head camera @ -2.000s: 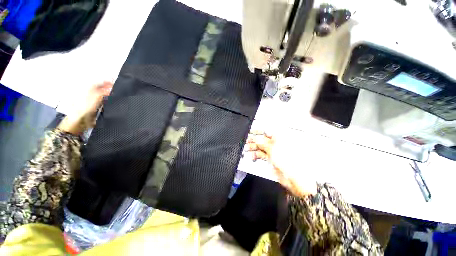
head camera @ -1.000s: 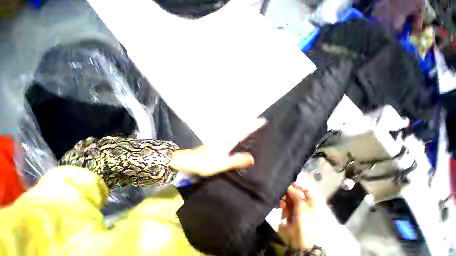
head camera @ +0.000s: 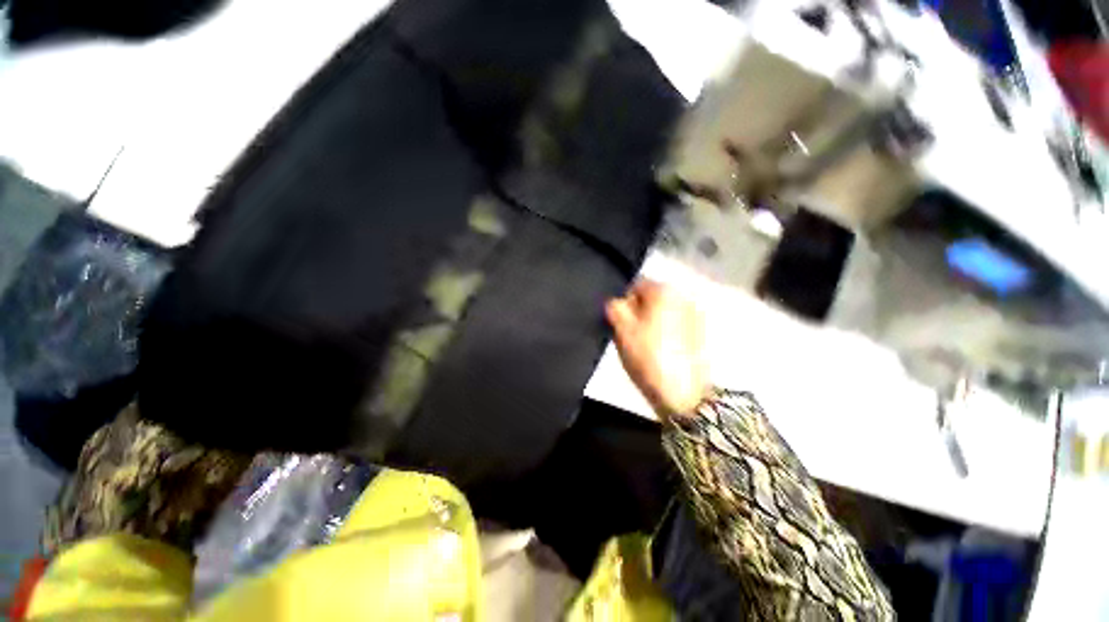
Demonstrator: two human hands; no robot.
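Note:
A large black mesh panel lies over the white table and its front edge, its right edge by the sewing head. A camouflage webbing strip runs along it, crossed by a black strap. My right hand is at the panel's right edge, fingers curled; blur hides whether it grips the edge. My left hand is hidden; only its camouflage sleeve shows below the panel's lower left. The sewing machine head is blurred, and its needle is not clear.
A black rectangle lies on the machine bed, left of the control panel. A thin metal tool lies on the table at right. Clear plastic hangs at the left, with more at my lap. A dark piece lies at the top left.
The view has swung back towards the machine. The panel, bunched and angled one second ago, now lies spread out. My left hand has gone from view; my right hand is at the panel's right edge.

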